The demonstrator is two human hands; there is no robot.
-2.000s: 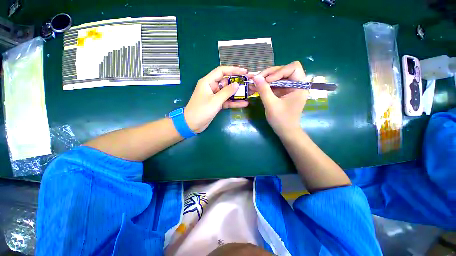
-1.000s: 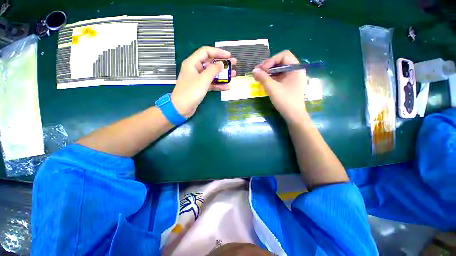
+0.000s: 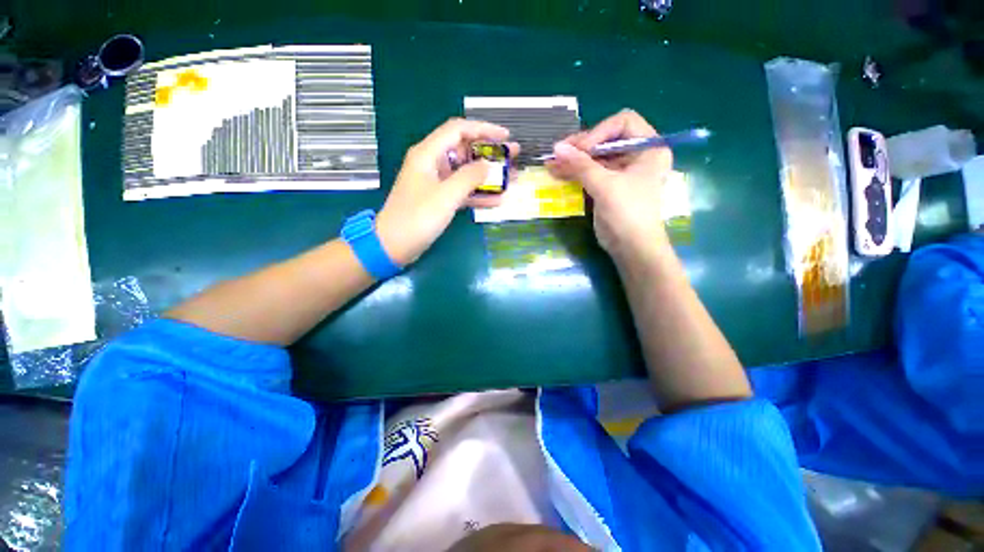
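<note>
My left hand (image 3: 437,194) holds a small dark squarish watch module (image 3: 491,169) with yellow and white details between thumb and fingers. My right hand (image 3: 620,178) holds slim tweezers (image 3: 647,142) like a pen, their tips pointing left. The tips are at the middle of the small adhesive sheet (image 3: 522,124), too small to tell if they hold a piece. The sheet has a black-striped top and a pale lower part. A bright yellow adhesive area (image 3: 560,199) shows on its lower part, just below my right fingertips.
A large striped sheet (image 3: 337,119) lies left, with a dark round cup (image 3: 121,54) beyond. A bagged pale sheet (image 3: 45,226) is far left. Bagged amber strips (image 3: 811,205), a phone (image 3: 870,192) and a translucent bottle (image 3: 933,151) are right. A neighbour's blue sleeve (image 3: 950,323) is at the right edge.
The hands were close together at the module; they moved apart, uncovering the yellow area. Since one second ago, the left hand and module have shifted slightly towards the right and nearer me.
</note>
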